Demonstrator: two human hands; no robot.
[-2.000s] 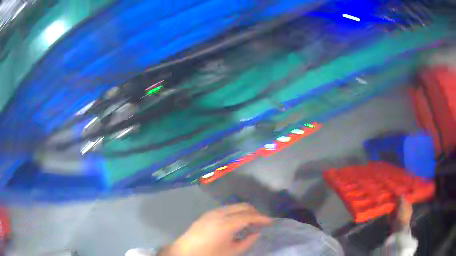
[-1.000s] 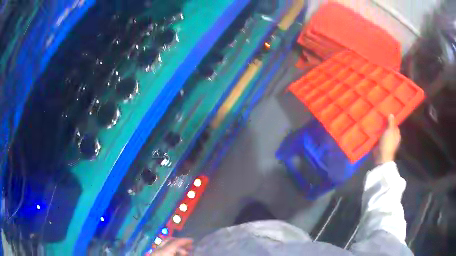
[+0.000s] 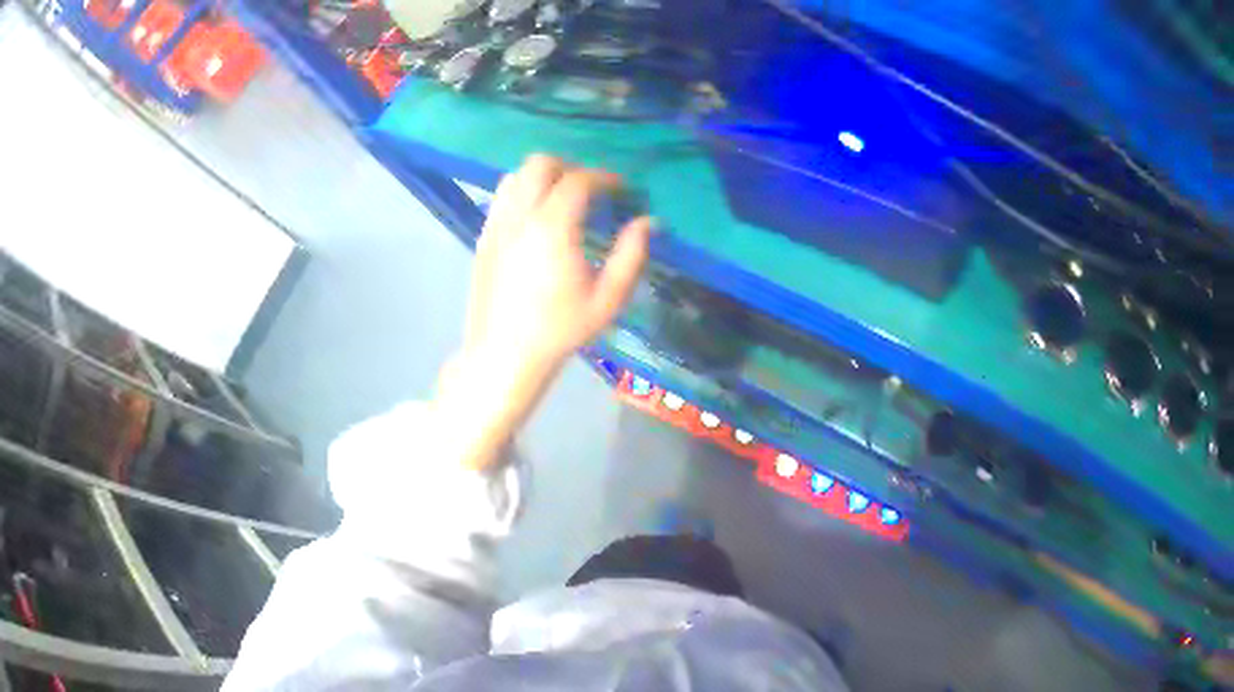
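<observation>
My left hand is over the front edge of the green-matted shelf. Its thumb and fingers are curled around a small dark thing that looks like a watch head; blur hides its details. Round watch heads with silver rims lie on the mat at the right. More round pieces lie at the shelf's upper left end. My right hand is not in view.
A black box with a bright blue light stands on the shelf. Red-orange trays of lit watches run low under it. A white panel and curved metal-framed racks are at the left. Orange-red trays show at upper left.
The view has swung to the left along the rack. My left hand has risen from the bottom edge to the shelf. My right hand and its orange-red compartment tray have left the view.
</observation>
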